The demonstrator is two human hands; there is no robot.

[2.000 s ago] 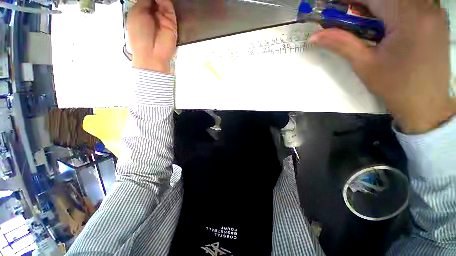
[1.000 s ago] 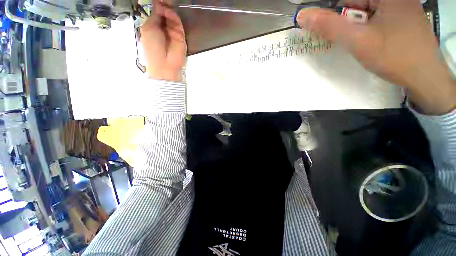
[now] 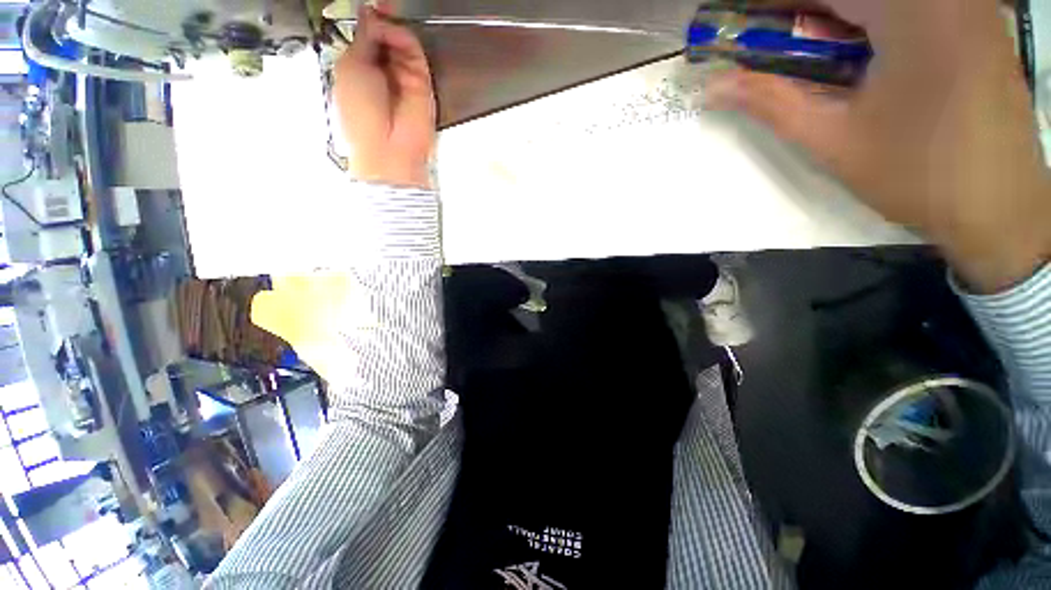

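My right hand (image 3: 910, 138) holds the blue handle of a screwdriver (image 3: 784, 46) at the upper right. Its long thin metal shaft runs left across a flat brown surface (image 3: 542, 58) towards my left hand. My left hand (image 3: 386, 104) is at the machine's edge, fingers curled near the shaft's far end. The fingertips lie close to the top of the picture, so what they touch cannot be told. The cream-white sewing machine head (image 3: 184, 29) is at the upper left, cut off by the picture's edge.
The white table (image 3: 599, 196) has printed black marks. A yellow piece (image 3: 305, 317) hangs at its left front, beside stacked brown panels (image 3: 219, 320). A clear round cup (image 3: 934, 449) with small items stands below at the right. Shelving and equipment fill the far left.
The view has shifted, so the machine head shows more at the upper left. The screwdriver handle, largely covered by my right hand one second ago, shows again. My left hand stays by the machine.
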